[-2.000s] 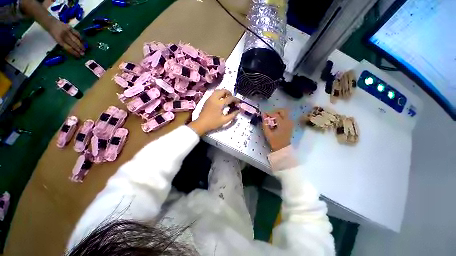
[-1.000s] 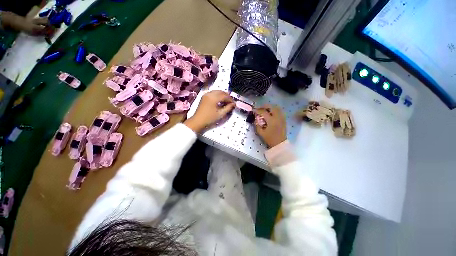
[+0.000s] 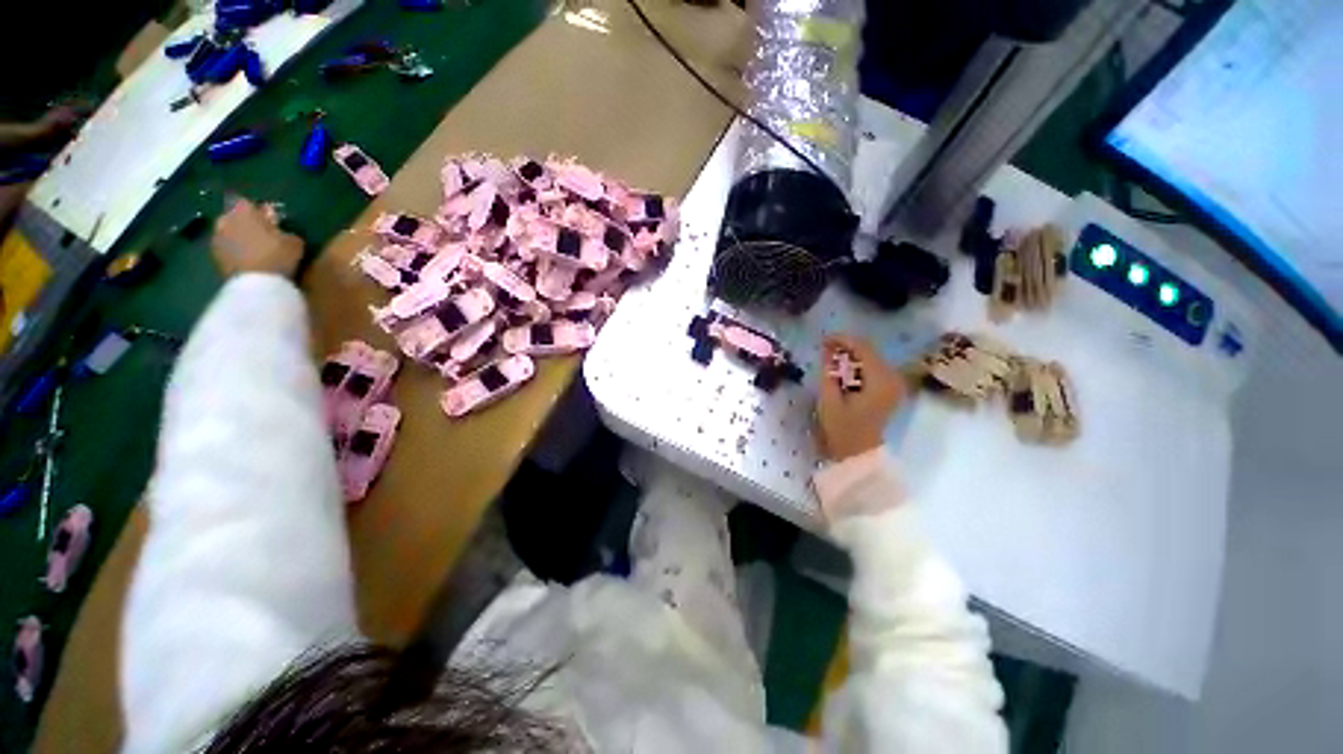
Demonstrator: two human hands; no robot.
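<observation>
One pink toy car body (image 3: 747, 342) lies in the black fixture (image 3: 775, 371) on the white perforated plate (image 3: 692, 410). My right hand (image 3: 859, 402) is just right of the fixture, with a small pink piece (image 3: 846, 368) between its fingers. My left hand (image 3: 258, 240) is over the green belt at the left, fingers bent down; whether it holds anything is hidden. A large heap of pink car bodies (image 3: 508, 258) lies on the brown sheet. A smaller group (image 3: 361, 405) lies partly hidden behind my left sleeve.
Black nozzle (image 3: 781, 243) and silver hose (image 3: 803, 89) stand behind the fixture. Tan pieces (image 3: 1043, 401) and a control box (image 3: 1141, 280) are at the right, below the monitor (image 3: 1252, 133). Loose pink pieces (image 3: 360, 170) and blue-handled parts (image 3: 314, 145) lie on the green belt.
My left hand has left the fixture and moved far left to the green belt. My right hand has shifted slightly away from the fixture, still with the small pink piece.
</observation>
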